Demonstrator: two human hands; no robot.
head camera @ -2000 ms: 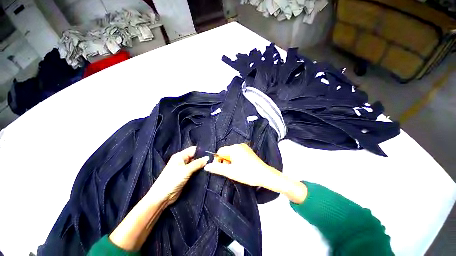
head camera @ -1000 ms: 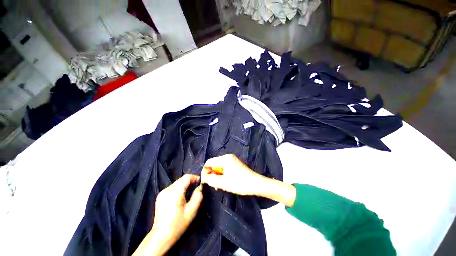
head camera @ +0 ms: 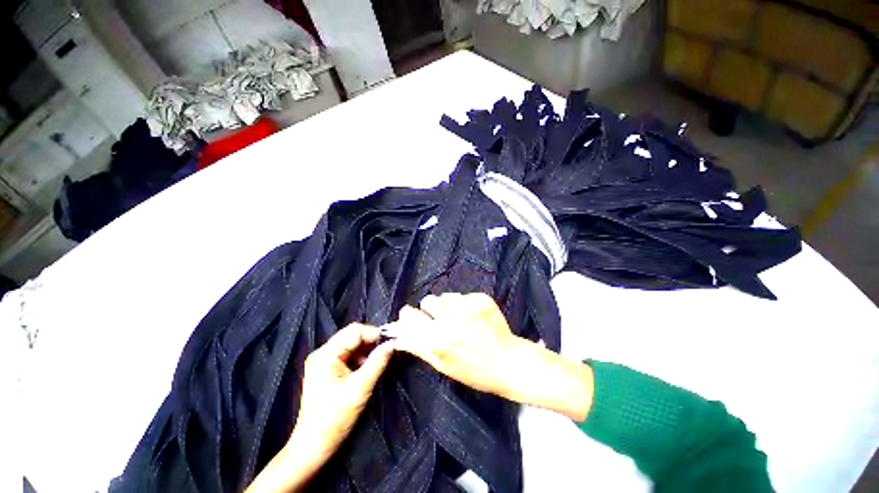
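A large bundle of dark navy-black fabric strips (head camera: 260, 318) lies across the white table. A pale grey-white tie band (head camera: 523, 218) goes around its neck. Loose strip ends (head camera: 655, 212) with small white flecks fan out beyond the band. My left hand (head camera: 337, 390) pinches a dark strip between thumb and fingertips. My right hand (head camera: 461, 337) meets it from the right, fingers closed at the same spot. A small metallic glint shows between the fingertips, but the tool itself is mostly hidden in my right hand.
The white table (head camera: 675, 385) curves away at both sides. Off-white fabric pieces (head camera: 231, 91) are heaped beyond it at the left, near a red item (head camera: 236, 142) and dark cloth (head camera: 125, 183). A tan wheeled bin (head camera: 771, 72) stands at the back right.
Both hands have stayed together over the bundle and now sit lower on it than two seconds ago. My right hand has turned, hiding the orange part seen before. The view has shifted slightly.
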